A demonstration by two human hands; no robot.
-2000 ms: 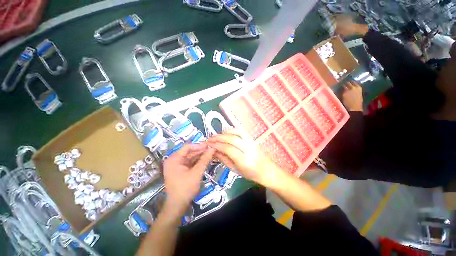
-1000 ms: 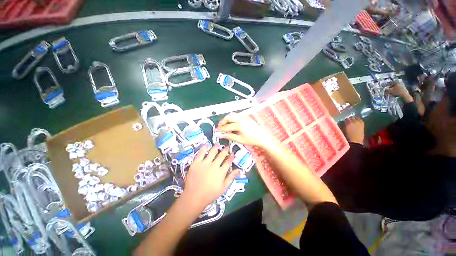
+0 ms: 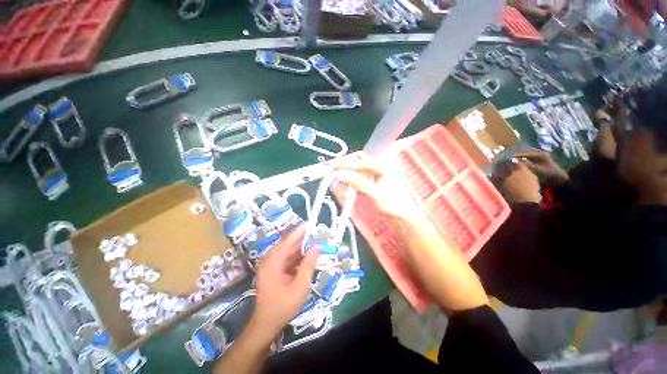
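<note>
A looped white cable (image 3: 322, 239) with a blue band stands raised between my two hands over a heap of similar loops. My left hand (image 3: 281, 274) has thumb and fingertips at its blue-banded lower end. My right hand (image 3: 373, 188) pinches its upper end, beside the red compartment tray (image 3: 459, 191). The heap of looped cables (image 3: 265, 212) lies under and around my hands. An open cardboard box (image 3: 157, 226) left of them holds small white pieces (image 3: 139, 296). Whether a small piece is in my right fingers is hidden.
Scattered loops lie on the green belt (image 3: 241, 73) beyond. A dense cable heap (image 3: 47, 307) is left of the box. A slanting pale post (image 3: 439, 69) rises behind the red tray. At right, a person in dark sleeves works beside a smaller cardboard box (image 3: 483, 135).
A looped cable is now raised between my hands. My left hand has turned from lying spread over the heap to its lower end. The view has shifted slightly.
</note>
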